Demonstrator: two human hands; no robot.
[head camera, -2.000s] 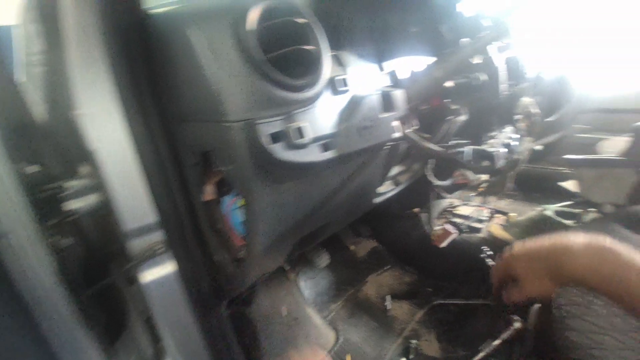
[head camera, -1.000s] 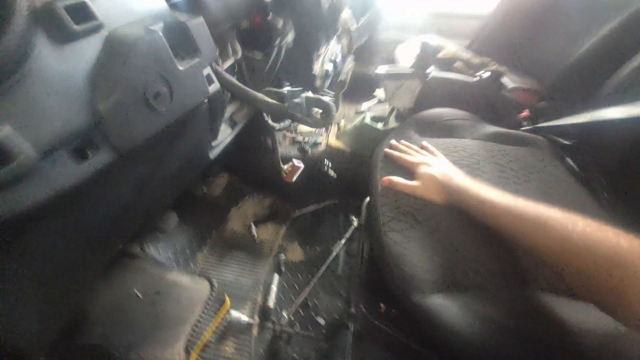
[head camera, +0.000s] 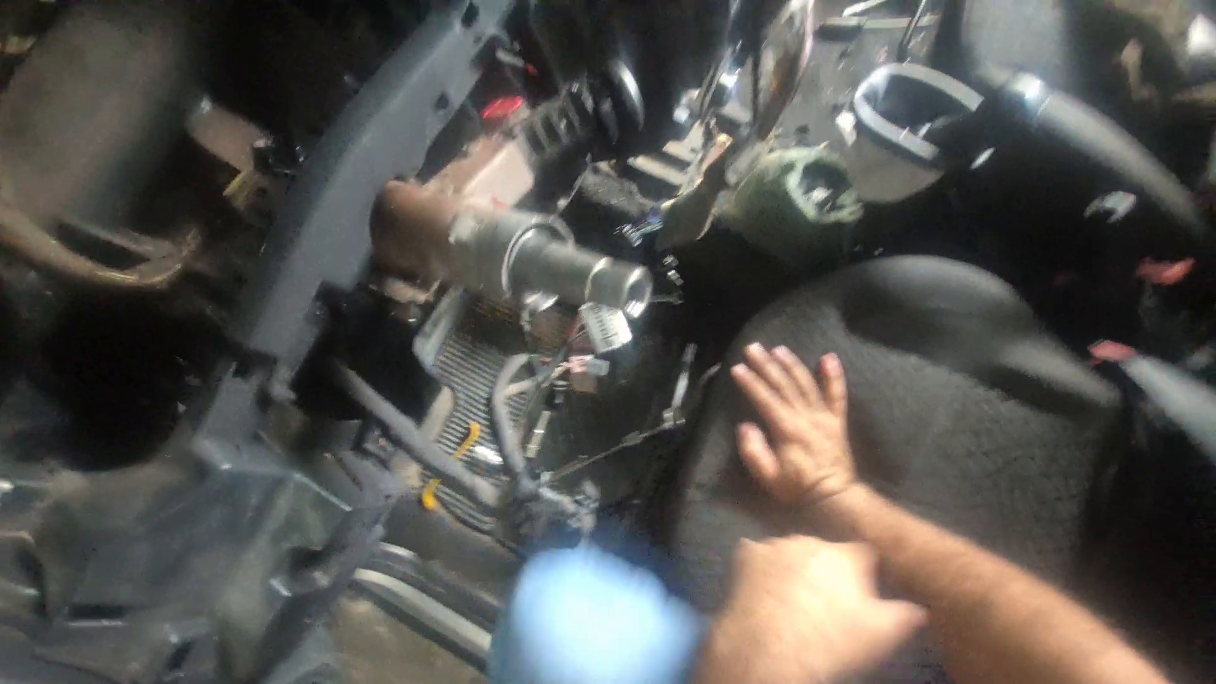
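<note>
My right hand (head camera: 796, 432) lies palm down on the dark fabric car seat (head camera: 912, 475), near its left edge, with the fingers apart and nothing held. Below it, my left hand (head camera: 803, 594) is blurred beside my right forearm; its thumb points right, and its fingers and whatever they may hold are unclear. A blurred light-blue thing (head camera: 598, 617), possibly a clothed knee, is left of the left hand. Left of the seat, a bare metal steering-column-like tube (head camera: 560, 271) points right, and a white plug connector (head camera: 606, 328) hangs below its end.
A grey metal beam (head camera: 351, 180) runs diagonally at the left. Bent metal rods (head camera: 508, 418) cross above the ribbed floor mat (head camera: 465, 408), where yellow pieces (head camera: 468, 440) lie. Wiring, a green bundled thing (head camera: 784, 199) and a light-coloured open container (head camera: 902, 128) are beyond the seat.
The view has swung greatly. My right hand, blurred at the right two seconds ago, came onto the seat and remains there. My left hand and the light-blue thing are now in view.
</note>
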